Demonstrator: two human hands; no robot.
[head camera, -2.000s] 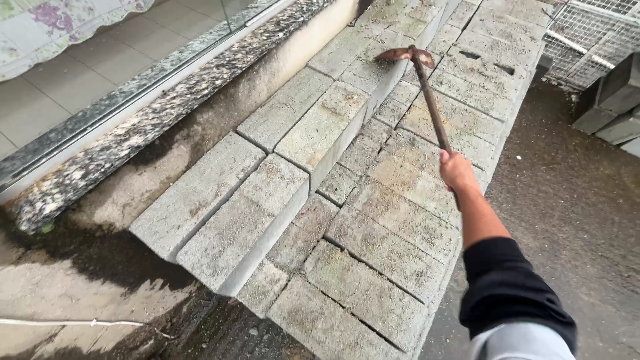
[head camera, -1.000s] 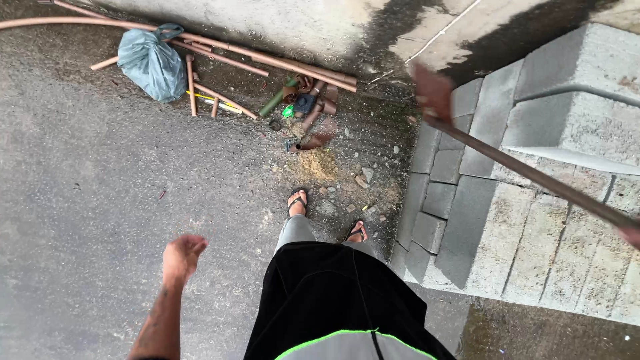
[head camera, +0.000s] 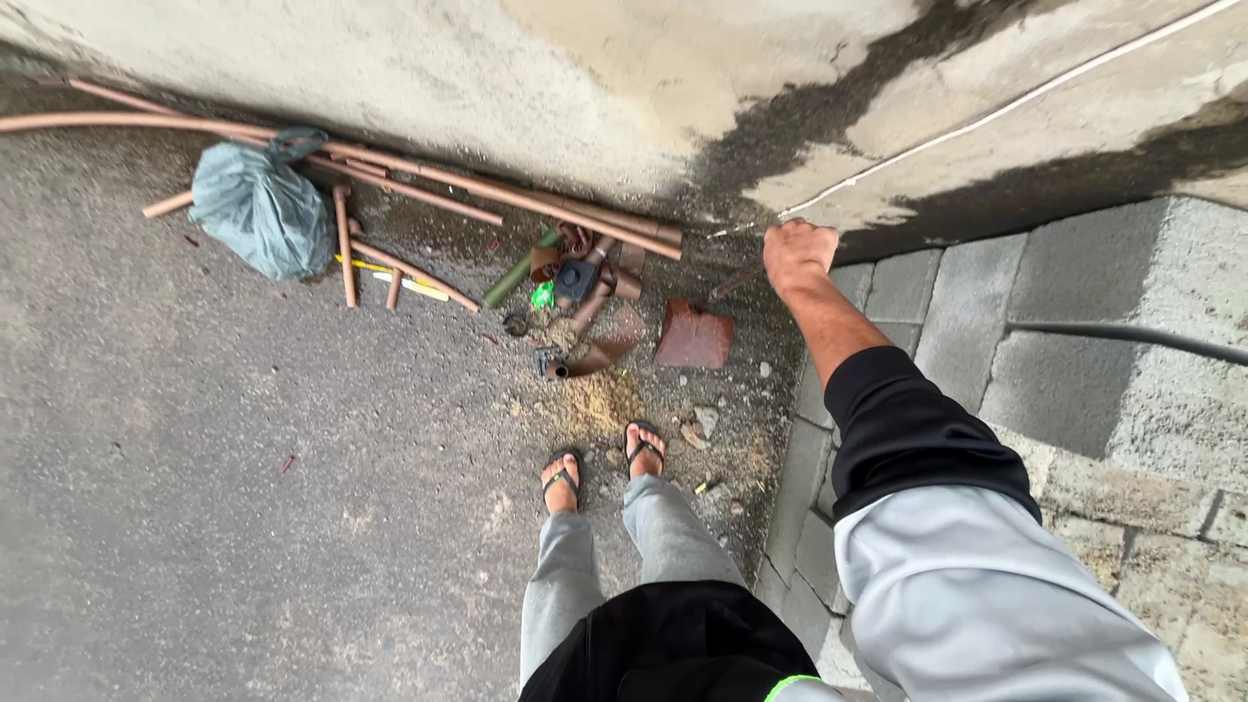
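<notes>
My right hand (head camera: 801, 255) is closed around the handle of a hoe, at the foot of the wall. The hoe's rusty metal blade (head camera: 694, 334) is down at the ground, to the left of the hand. Most of the handle is hidden behind my hand and arm. Just left of the blade lies a pile of brown pipe fittings (head camera: 629, 283) with a black plastic piece (head camera: 575, 280) and a green plastic scrap (head camera: 542, 294). Sandy debris (head camera: 595, 400) is spread below them. My left hand is outside the view.
Long brown pipes (head camera: 429, 175) lie along the wall (head camera: 585, 88), with a tied grey-blue plastic bag (head camera: 261, 210) on them. Stacked concrete blocks (head camera: 1072, 273) stand at the right. My feet in flip-flops are on the wet pavement (head camera: 292, 487), near small stones (head camera: 706, 421).
The view has swung from the block stack to the ground by the wall. The hoe, raised over the blocks before, is now low beside the fittings. My left hand has left the view.
</notes>
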